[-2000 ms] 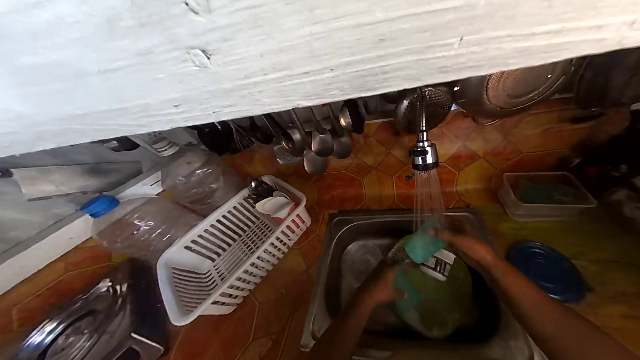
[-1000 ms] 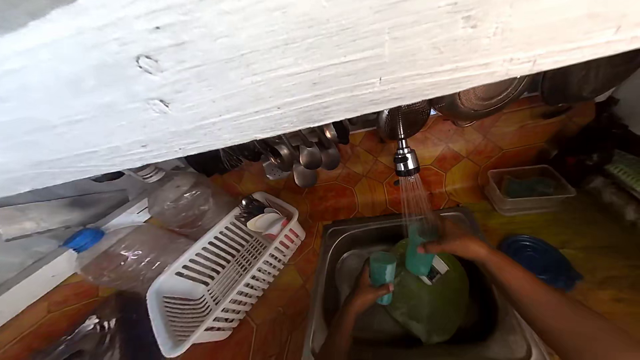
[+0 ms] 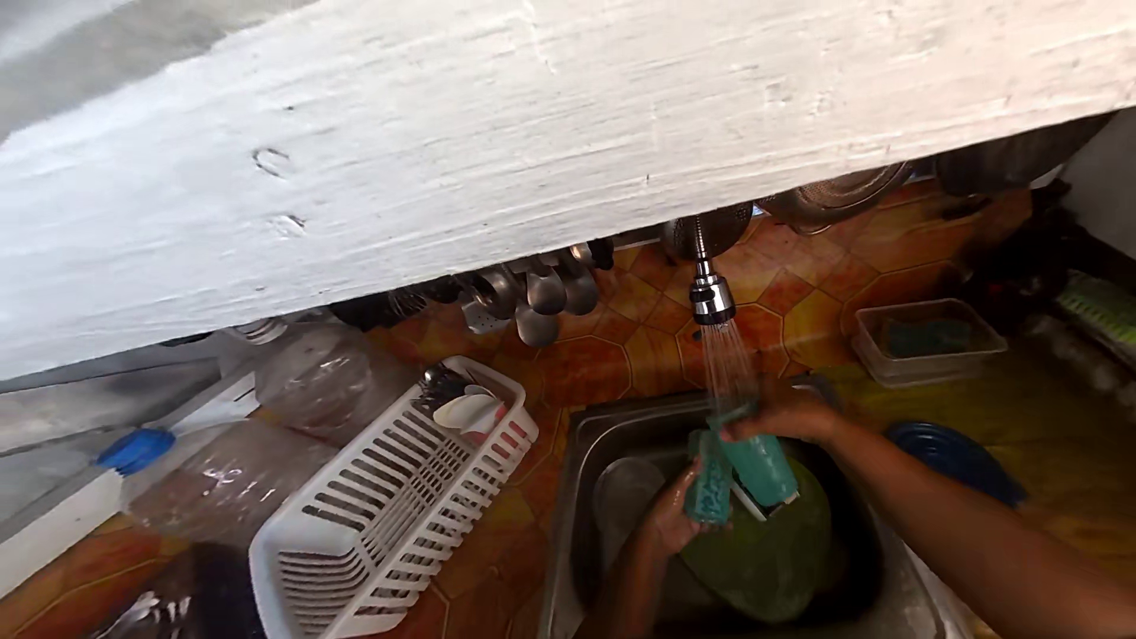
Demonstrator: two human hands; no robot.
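Water sprays from a chrome faucet head into the metal sink. My right hand grips a teal cup by its upper end, under the spray. Just left of it and lower, my left hand holds a second teal cup, close beside the first. Below both cups a large green rounded thing lies in the sink; its kind is unclear. A pale dish, partly hidden, rests at the basin's left side.
A white plastic dish rack with utensils stands left of the sink, beside clear plastic bottles. Right are a clear plastic container and a blue lid. Ladles hang behind. A white beam crosses the top.
The two teal cups, apart a second ago, are now close together. The cup in my right hand has tilted, its lower end pointing to the right.
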